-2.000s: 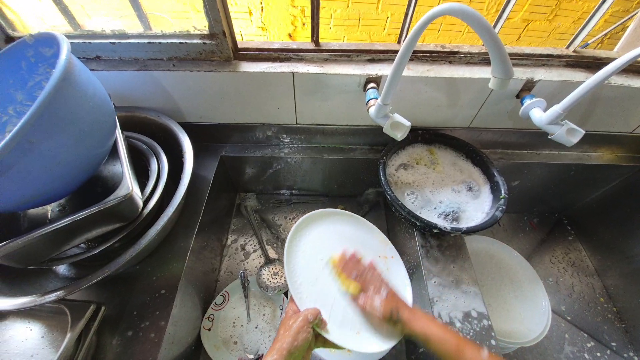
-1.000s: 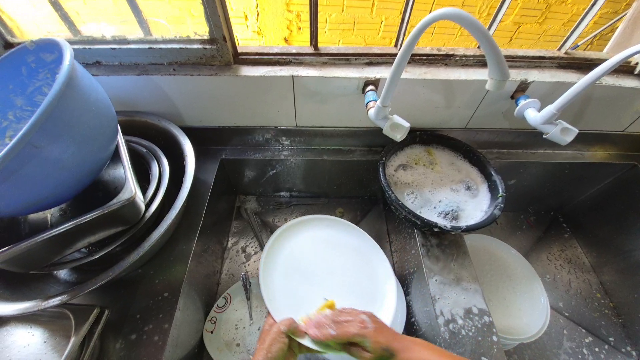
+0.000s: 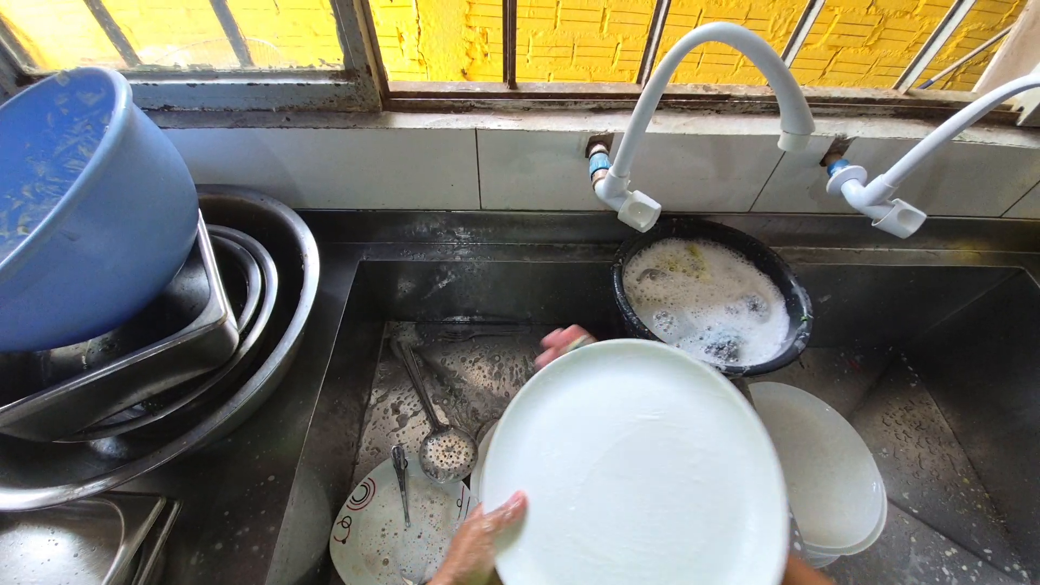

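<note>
A round white plate is tilted up over the steel sink. My left hand grips its lower left edge, thumb on the face. My right hand is mostly hidden behind the plate; only blurred fingertips show past its upper rim, so what it holds cannot be told. Beneath and to the left lie a slotted spoon and a patterned plate with a piece of cutlery on it. Behind the held plate stands a black basin of foamy water.
White plates or bowls are stacked at the right. Metal basins and a tray stand at the left under a blue plastic tub. White taps reach over the sink from the tiled wall.
My right hand was rubbing the plate's face with something yellow and is now behind the plate. The plate has been raised and moved to the right, and its face is uncovered.
</note>
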